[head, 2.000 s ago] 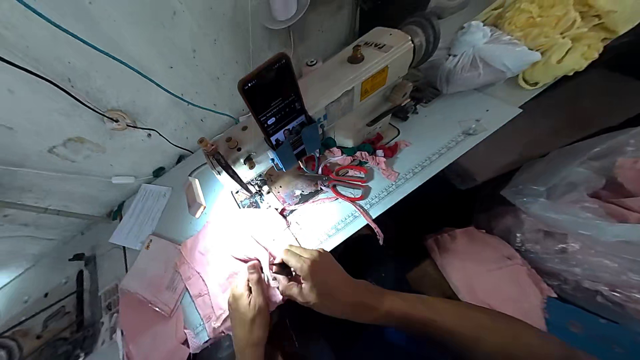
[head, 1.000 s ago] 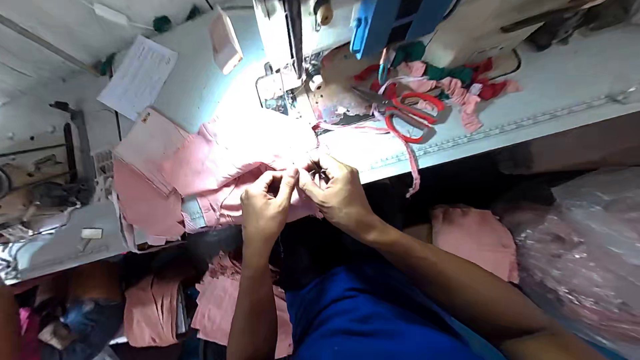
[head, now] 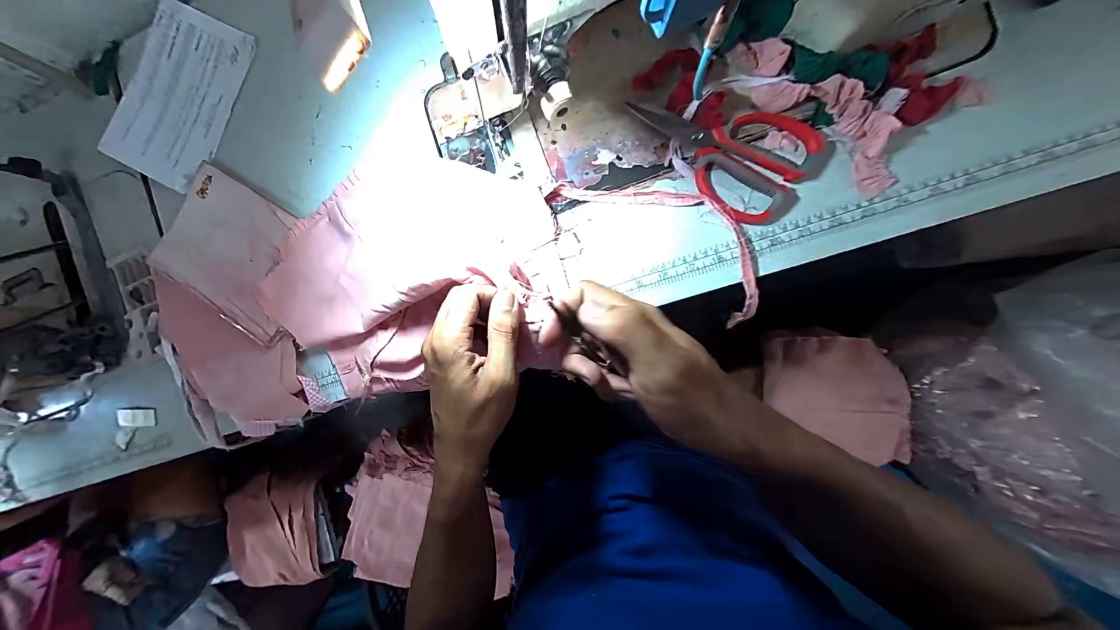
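Note:
Pink fabric (head: 350, 262) lies over the table's front edge below the sewing machine's needle area (head: 490, 114), its upper part washed out by the lamp. My left hand (head: 472, 350) pinches the fabric's edge between thumb and fingers. Close beside it, my right hand (head: 626, 341) is closed around a small dark metal tool (head: 595, 346), perhaps thread snips, mostly hidden by the fingers, with its tip at the same edge. Loose threads show there. Red-handled scissors (head: 744, 166) lie partly spread on the table, across a narrow pink strip (head: 744, 262) that hangs over the edge.
Red, green and pink scraps (head: 849, 87) lie at the back right. A measuring tape (head: 875, 210) runs along the table edge. A printed paper sheet (head: 179, 96) and a pink-stained card (head: 219, 245) are at left. Folded pink pieces (head: 836, 394) and clear plastic (head: 1032, 385) sit below right.
The view has swung down and closer. Both hands stay together at the fabric edge. The phone seen on the machine two seconds ago is out of view.

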